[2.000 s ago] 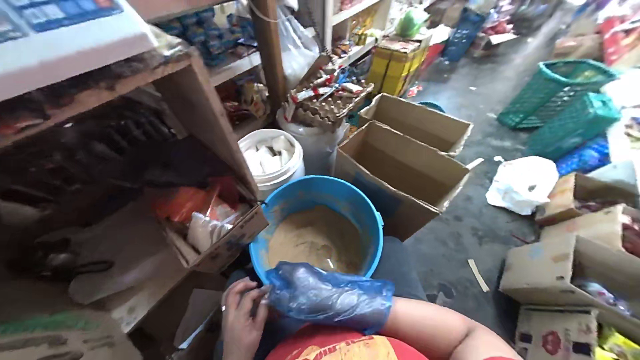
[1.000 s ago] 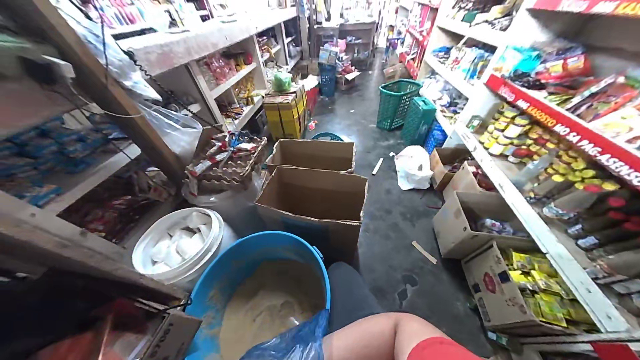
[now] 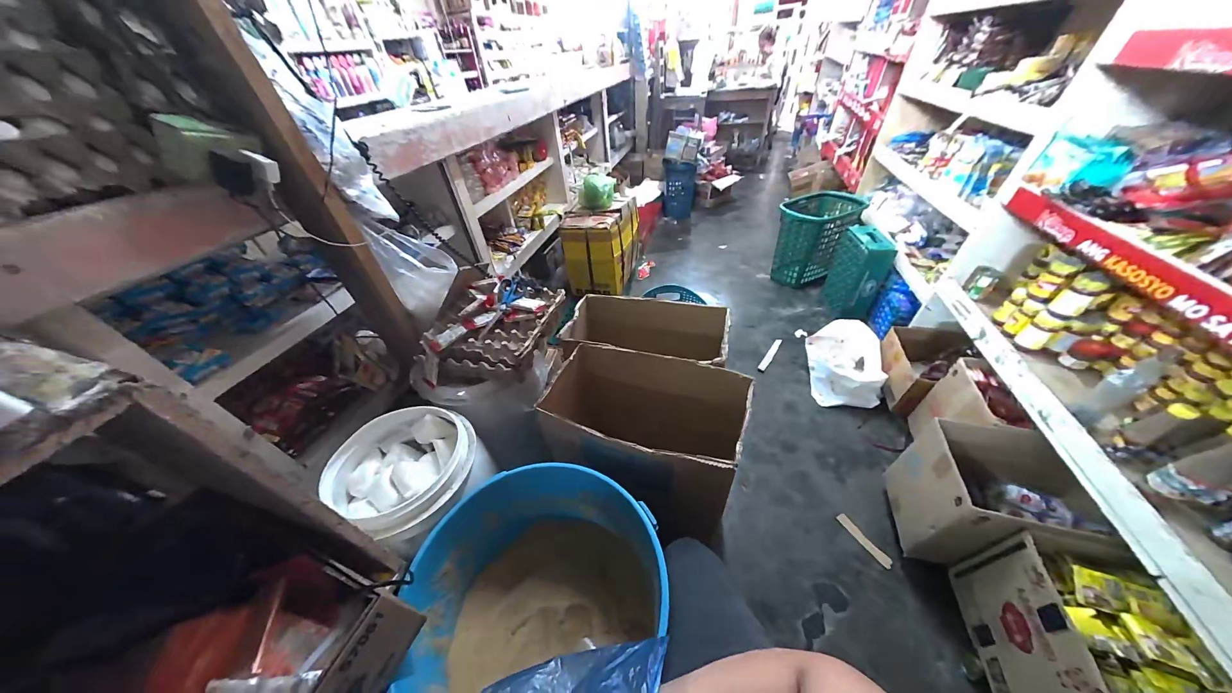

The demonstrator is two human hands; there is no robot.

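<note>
A blue plastic tub (image 3: 438, 577) stands at the lower middle of the head view, with a light brown, grainy powder (image 3: 558, 606) inside. A crumpled blue plastic bag (image 3: 587, 671) lies over its near rim at the bottom edge of the view. My forearm (image 3: 770, 672) enters just right of the bag, but neither of my hands shows; both are below the frame. Behind the tub on the left is a white bucket (image 3: 462, 491) holding several small white packets (image 3: 399, 472). An open cardboard box (image 3: 645, 414) stands directly behind the tub.
Egg trays (image 3: 500, 337) and a second open carton (image 3: 654, 327) stand farther back. Along the dark floor (image 3: 799, 452) are a white plastic bag (image 3: 845, 364), green baskets (image 3: 813, 236) and goods in boxes (image 3: 991, 481). Stocked shelves flank both sides, with a wooden post (image 3: 318, 183) at the left.
The view has swung up and right along the aisle. My hand beside the blue bag, seen two seconds ago, is out of view; the bag is now lower in the frame.
</note>
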